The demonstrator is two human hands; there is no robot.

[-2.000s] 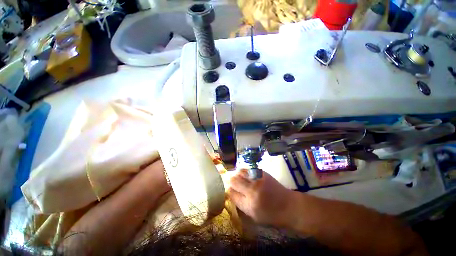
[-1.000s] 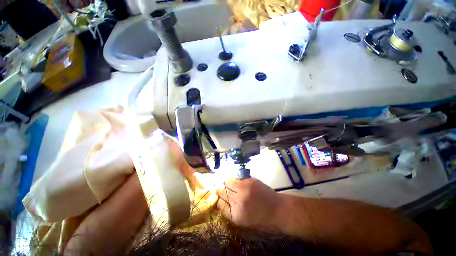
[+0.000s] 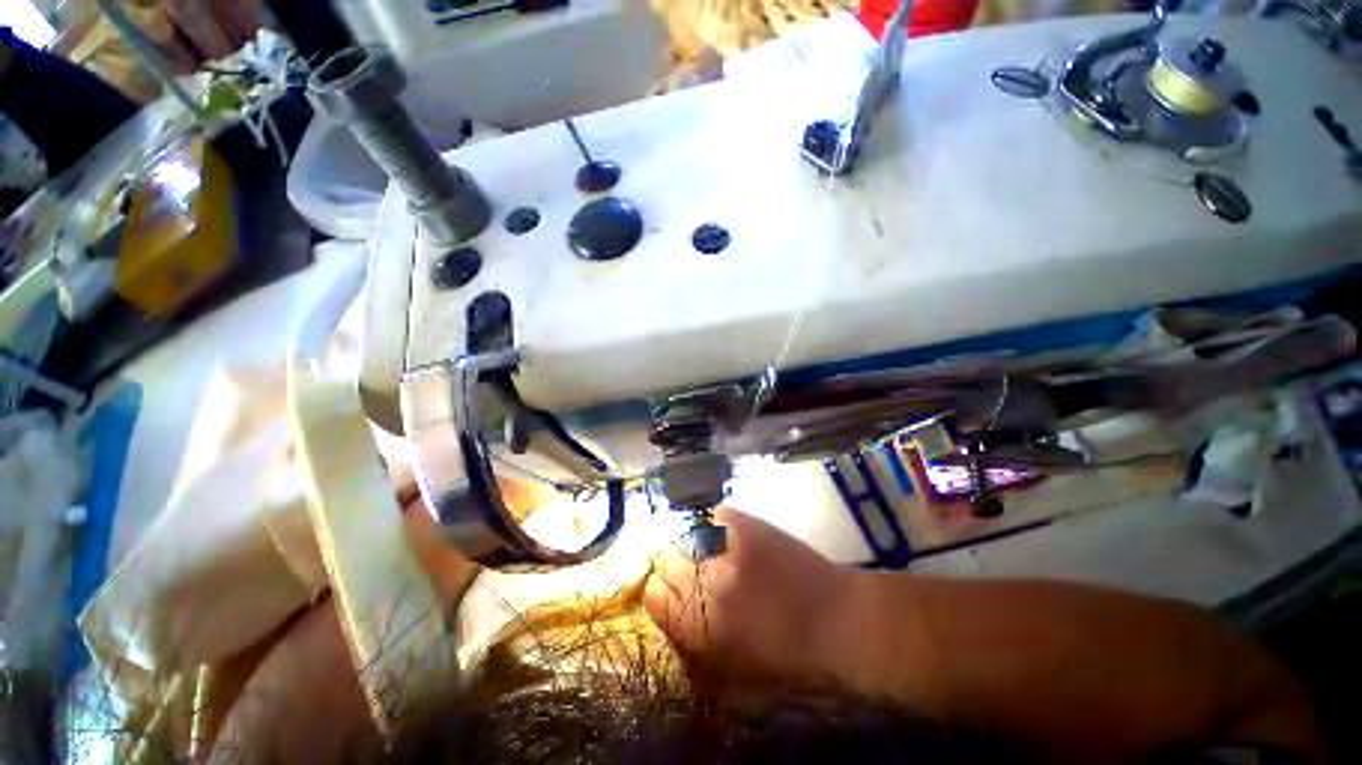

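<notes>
The pale yellow garment piece (image 3: 545, 613) lies under the lit left end of the white sewing machine head (image 3: 642, 299), with more cloth heaped at left. My right hand (image 3: 747, 598) is curled at the right edge of the fabric, just below the presser area, and appears to pinch it. My left hand (image 3: 441, 546) is mostly hidden behind the cream curved cover (image 3: 347, 501) and the shiny metal guard (image 3: 463, 478); its forearm lies across the heaped cloth. Its grip cannot be seen. The needle and presser foot are lost in glare and behind metal parts.
A phone (image 3: 971, 475) with a lit screen lies under the machine arm, partly covered by dark metal parts. Grey-white scraps (image 3: 1225, 351) are tucked along the arm. A yellow box (image 3: 179, 232) and a white tub (image 3: 332, 183) stand back left. Dark hair covers the bottom edge.
The view has turned and shifted, so the machine head sits lower left and tilted. The metal guard now shows from the side as a loop. Both hands remain at the fabric.
</notes>
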